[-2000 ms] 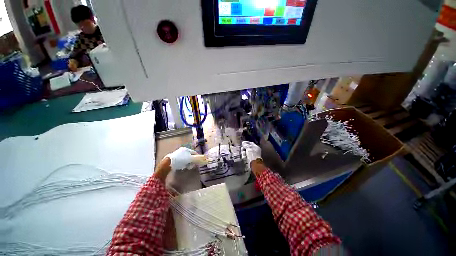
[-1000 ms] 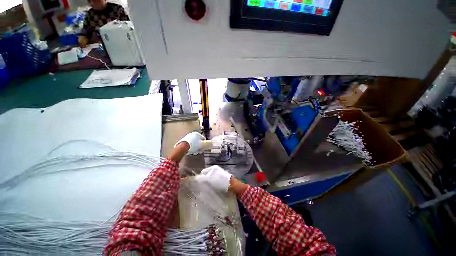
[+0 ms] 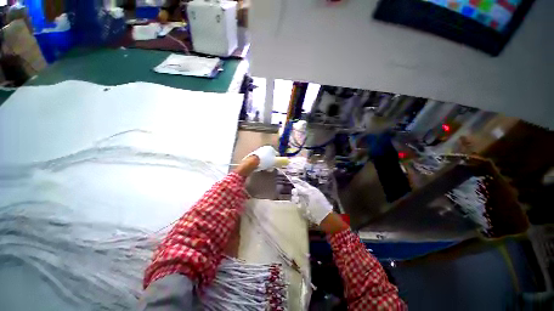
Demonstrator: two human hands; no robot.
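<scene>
My left hand (image 3: pixel 265 158), white-gloved with yellowish fingertips, is closed on a thin white cable at the left edge of the fixtures (image 3: pixel 316 172). My right hand (image 3: pixel 311 199), also white-gloved, is just right of and below it, closed on the same strand, which shows between the hands. The cable's end is too small to see. A bundle of white cables (image 3: pixel 237 284) with dark-red tips lies across the cream board (image 3: pixel 291 228) in front of the hands. The fixtures are blurred and partly hidden by my right hand.
More white cables spread over the white sheet (image 3: pixel 121 115) at left. Green bench with papers (image 3: pixel 188 65) is behind. The white cabinet with a screen (image 3: pixel 480 15) overhangs the machine. At right are a dark guard (image 3: pixel 389 170) and a carton (image 3: pixel 510 209) with white cables.
The view has turned left, so the screen and carton sit further right. My right hand has moved from over the cream board up beside the fixtures. My left hand stays at the fixtures' left side.
</scene>
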